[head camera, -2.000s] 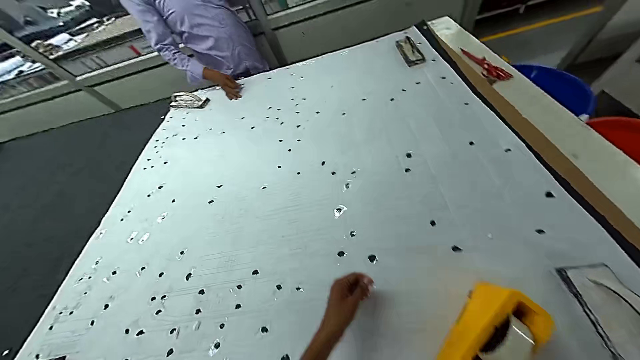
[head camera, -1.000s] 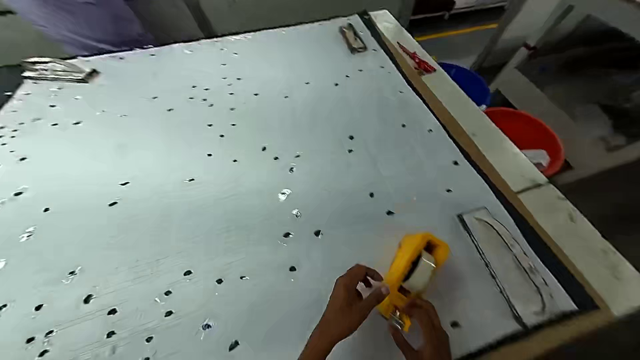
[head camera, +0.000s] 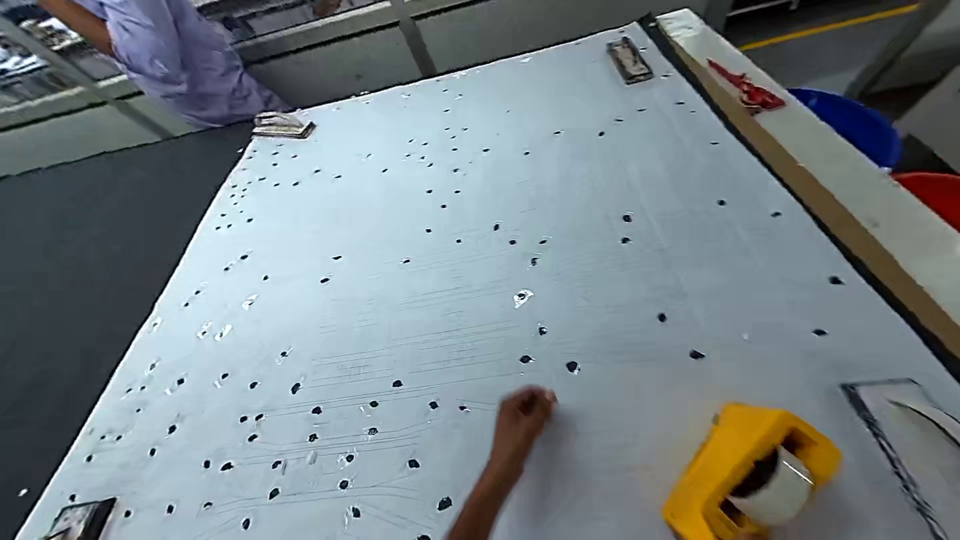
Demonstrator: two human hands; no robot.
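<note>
A large white sheet point(head camera: 600, 285) with many small dark holes and pieces of clear tape lies on the table over dark fabric. My left hand point(head camera: 519, 427) is low over the sheet near its holes, thumb and fingertips pinched together; whether a bit of tape is between them is too small to tell. A yellow tape dispenser point(head camera: 705, 469) with a roll of clear tape point(head camera: 787, 491) stands at the lower right. Only a bit of my right hand point(head camera: 750, 535) shows at the bottom edge, against the dispenser's lower end; its fingers are mostly hidden.
Weights lie at the sheet's corners: one at the far left point(head camera: 283, 125), one at the far right point(head camera: 630, 60), one at the near left point(head camera: 82, 519). Red scissors point(head camera: 748, 88) rest on the table's right border. Blue point(head camera: 851, 124) and red point(head camera: 934, 195) tubs stand beyond. A person point(head camera: 176, 60) stands at the far left.
A second ago both hands were together at the tape dispenser; now my left hand is apart from it, over the sheet to its left. The view has shifted.
</note>
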